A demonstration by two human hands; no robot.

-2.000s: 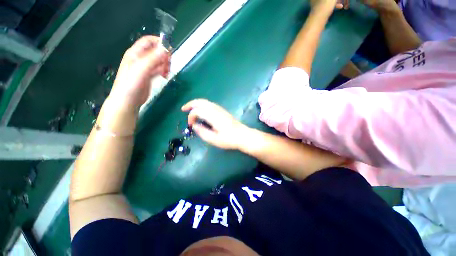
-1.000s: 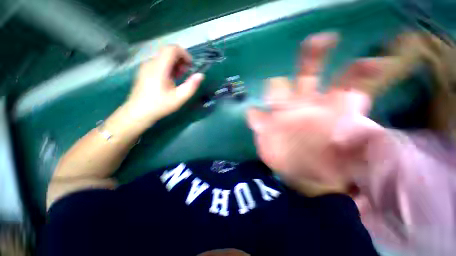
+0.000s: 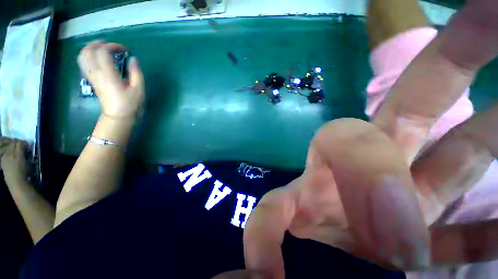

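My left hand (image 3: 112, 82) is over the left part of the glossy green bench, slightly blurred, with its fingers curled around a small dark and silvery part (image 3: 120, 61). A small silvery unit (image 3: 86, 87) lies beside that hand. A loose cluster of small black parts (image 3: 274, 82) with shiny spots and thin wires lies on the bench right of centre. A large hand close to the lens fills the lower right. It appears to be my right hand (image 3: 366, 185), fingers apart, with nothing visible in it. It hides its own wrist and the bench behind it.
A large pale panel with a dark edge (image 3: 22, 76) stands at the left end. Another person's hand (image 3: 15, 155) is at its lower edge. A worn white rail (image 3: 131, 17) runs along the back. A small dark piece (image 3: 232, 57) lies mid-bench. A pink sleeve (image 3: 401, 60) is at right.
The view has swung left, bringing the pale panel in. My left hand is now lower over the bench's left part. The right hand has come up from near the parts to close before the lens.
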